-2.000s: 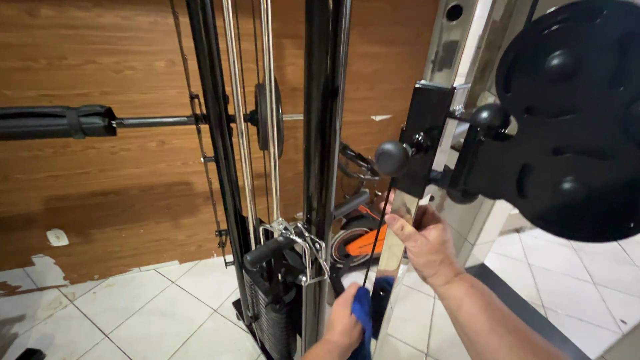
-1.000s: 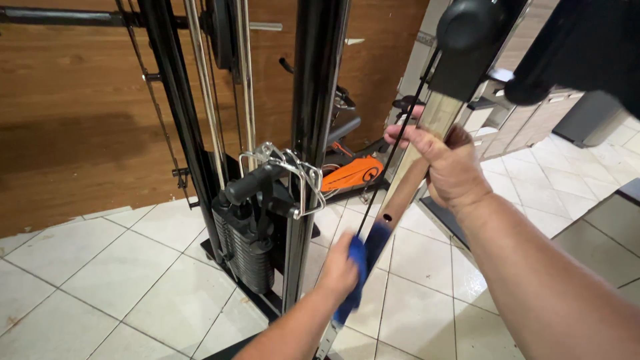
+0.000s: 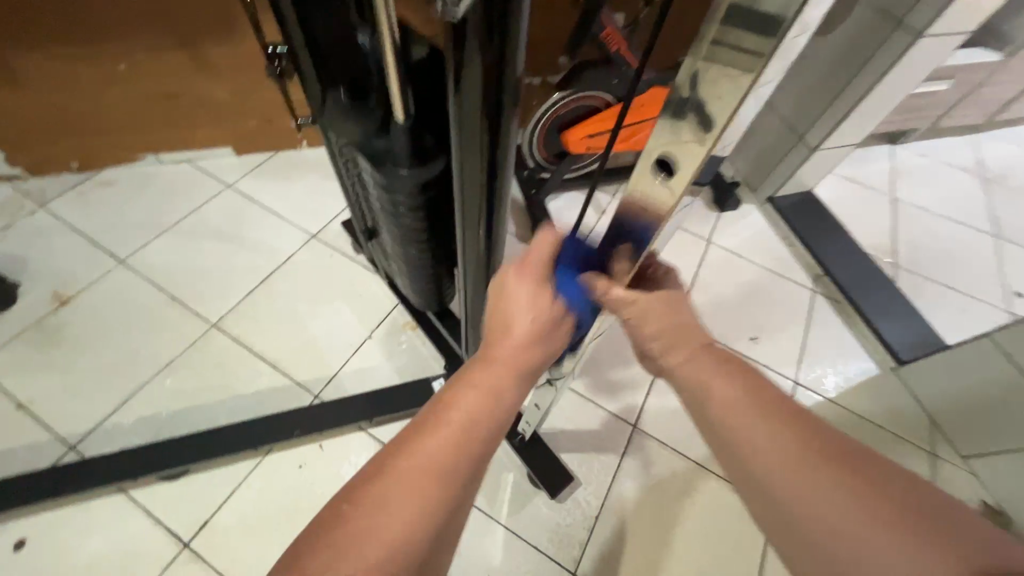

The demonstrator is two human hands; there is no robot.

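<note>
My left hand (image 3: 528, 304) is closed on a blue cloth (image 3: 574, 280) at the lower part of a shiny metal upright with holes (image 3: 690, 120). A thin black cable (image 3: 620, 120) runs down beside the upright to the cloth. The thumb of my right hand (image 3: 652, 312) lies at the cloth's right edge, and its fingers go around the far side of the upright, partly hidden. The polished face of the upright mirrors the blue of the cloth. Both hands are somewhat blurred.
A black weight stack (image 3: 392, 192) stands left of a dark post (image 3: 488, 160). Behind is an orange and black exercise machine (image 3: 616, 128). Black base bars (image 3: 240, 432) cross the tiled floor (image 3: 184, 280); another dark bar (image 3: 860, 276) lies at the right.
My right hand has moved down the upright, from above the left hand to beside it at the cloth. The view has tilted down towards the floor.
</note>
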